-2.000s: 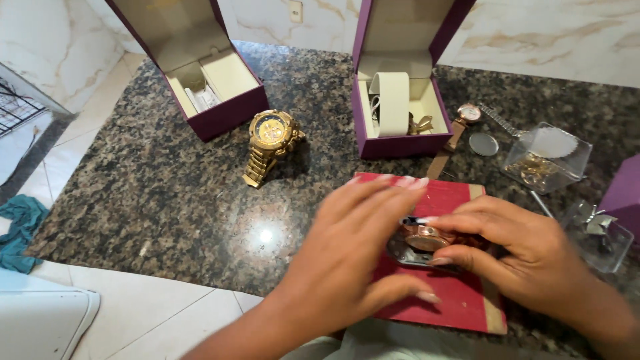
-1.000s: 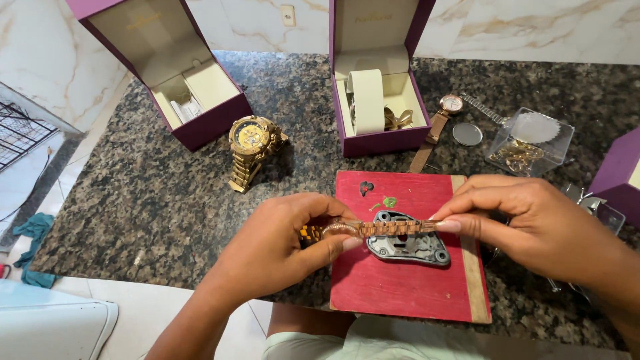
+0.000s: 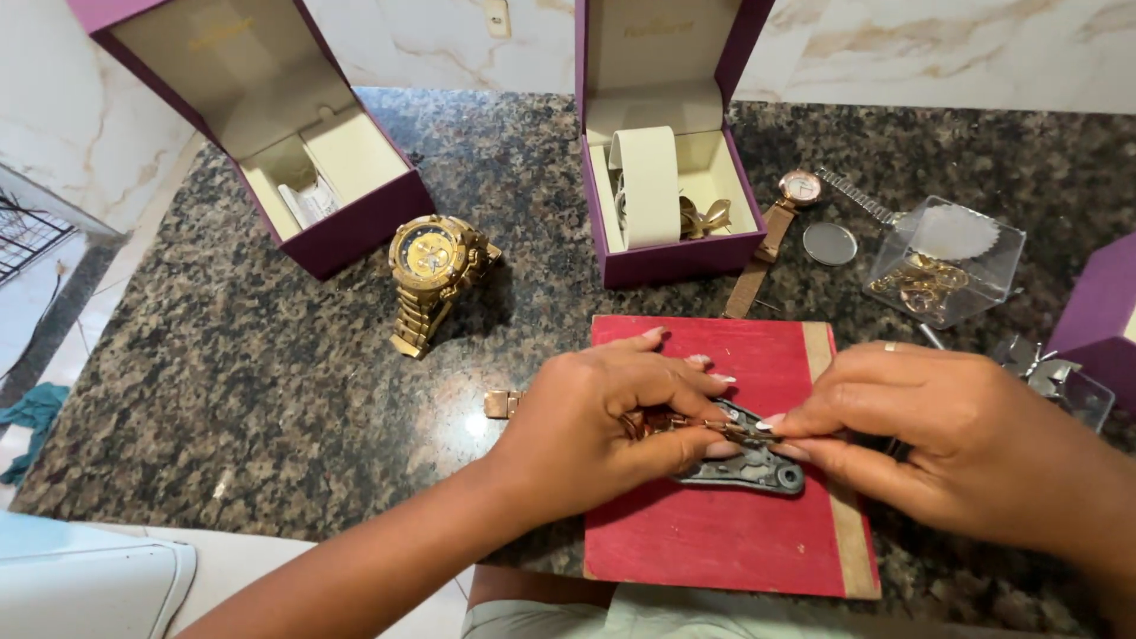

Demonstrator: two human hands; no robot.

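My left hand (image 3: 621, 422) pinches a rose-gold metal watch bracelet (image 3: 661, 424) between thumb and fingers; one end of it (image 3: 502, 404) sticks out to the left of the hand. My right hand (image 3: 914, 435) grips the bracelet's other end with thumb and forefinger. The watch case is hidden, probably under my left hand. Beneath the bracelet, a grey metal part with a round hole (image 3: 754, 470) lies on a red hardcover book (image 3: 710, 546) with a tan spine strip. A large gold wristwatch (image 3: 430, 257) rests on the granite counter, left of the book.
Two open purple watch boxes (image 3: 359, 222) (image 3: 683, 266) stand behind. To the right lie a rose-gold watch (image 3: 799, 188), a round metal disc (image 3: 831, 244), a silver bracelet (image 3: 856, 195) and a clear plastic box (image 3: 985, 266) with gold jewellery. Another clear box (image 3: 1096, 404) and a purple box (image 3: 1096, 302) are at far right.
The bracelet, stretched level across the grey part a second ago, is now mostly covered by my left hand, which has moved right over the book. My hands are closer together.
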